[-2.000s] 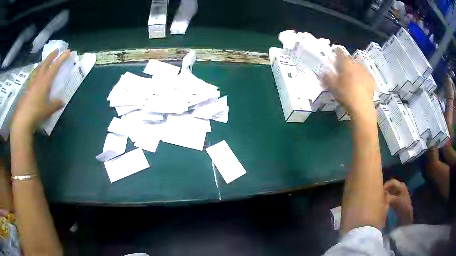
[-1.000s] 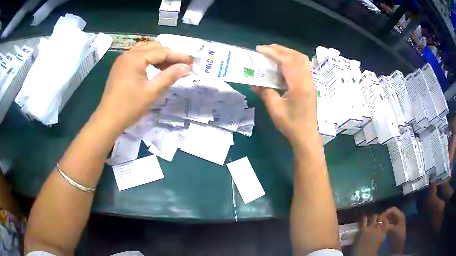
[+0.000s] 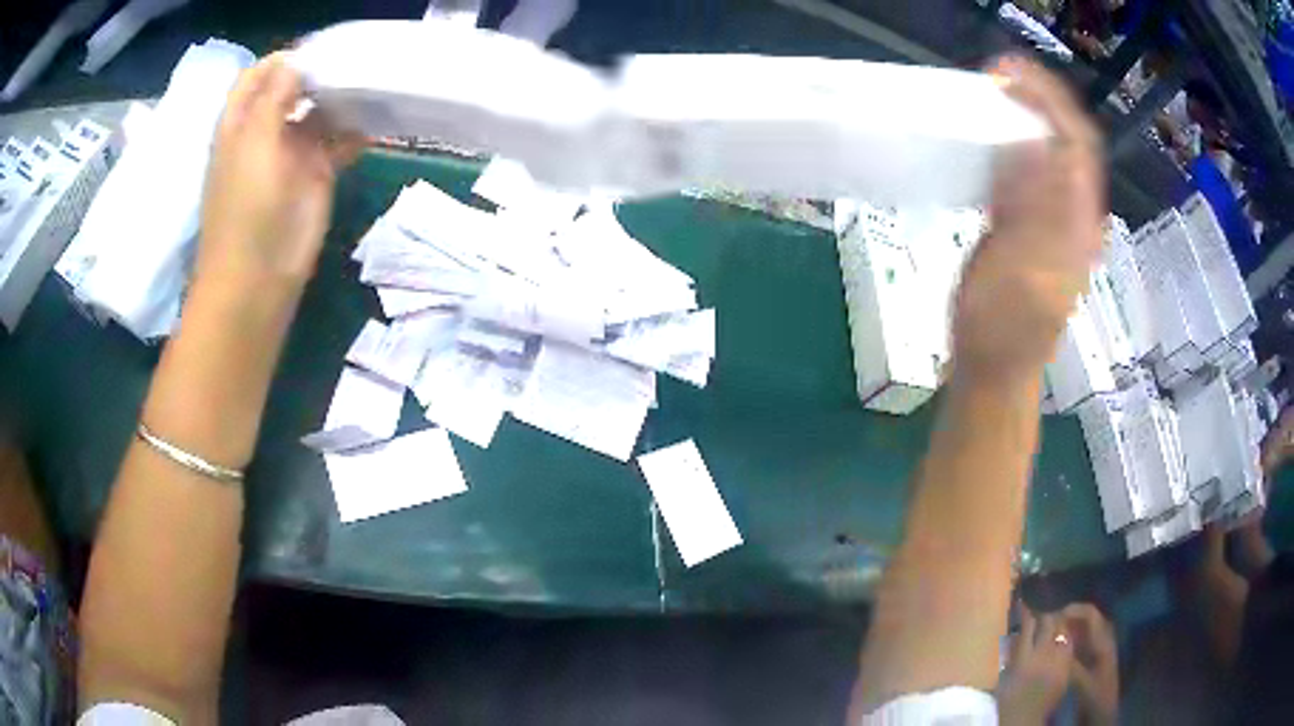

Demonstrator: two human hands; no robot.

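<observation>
My left hand (image 3: 277,177) is raised at the upper left, shut on the rounded outer end of a milky white sleeved item (image 3: 440,85). My right hand (image 3: 1043,227) is raised at the upper right, shut on the outer end of a long white carton (image 3: 837,121). Item and carton lie end to end in the air above the bench and meet near the middle. Motion blur hides whether the item's end is inside the carton. Below them, a loose heap of small white leaflets (image 3: 568,383) lies on the dark green bench top.
Cartons with a limp white sleeve (image 3: 156,199) on top lie at the left. Leaning rows of white cartons (image 3: 1128,440) stand at the right. One carton (image 3: 887,319) lies right of the heap. Another person's hands (image 3: 1064,652) show at the lower right. More boxes lie on the far dark strip.
My hands have moved apart and upward from over the heap. The carton is now out in my right hand and the sleeved item stretches from my left hand to it. The view has shifted slightly.
</observation>
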